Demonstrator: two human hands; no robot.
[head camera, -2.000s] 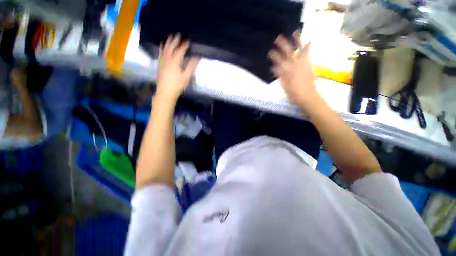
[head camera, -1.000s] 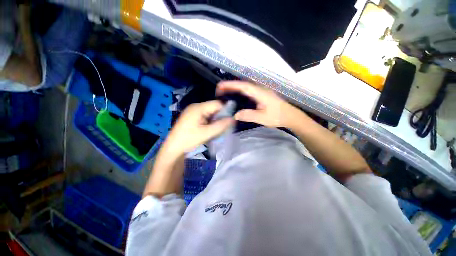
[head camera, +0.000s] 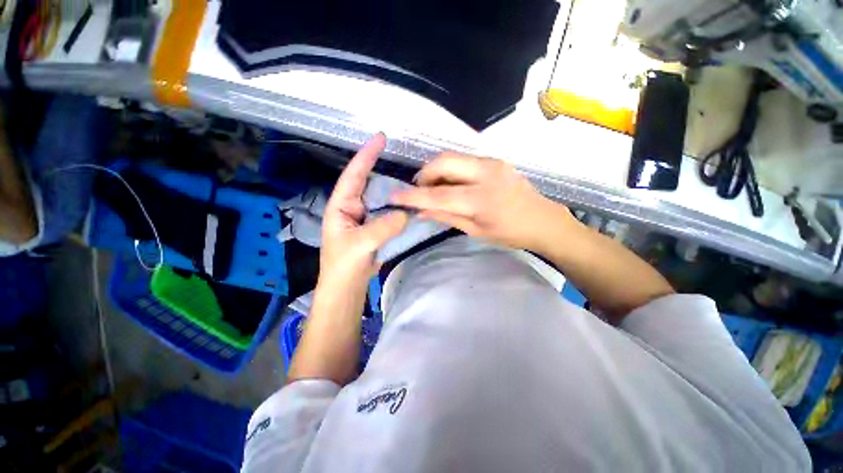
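Note:
A crumpled grey piece with a black edge, perhaps a collar piece, lies at my lap between my hands. My left hand holds it at its left side with thumb and palm, the index finger stretched up towards the table edge. My right hand grips it from the right, its fingers pointing left over the grey cloth. The fingertips partly hide the piece. Beyond my hands, the black stack of collars with thin grey edge lines lies flat on the white table.
A dark phone, black-handled scissors and an orange-yellow strip lie right of the stack. The sewing machine is at upper right. An orange band crosses the table at left. A blue basket stands below. Another person's arm shows at far left.
My hands have come back from the stack to my lap. The grey piece between them is more spread out than a second ago. The view has turned, showing more of the table and stack.

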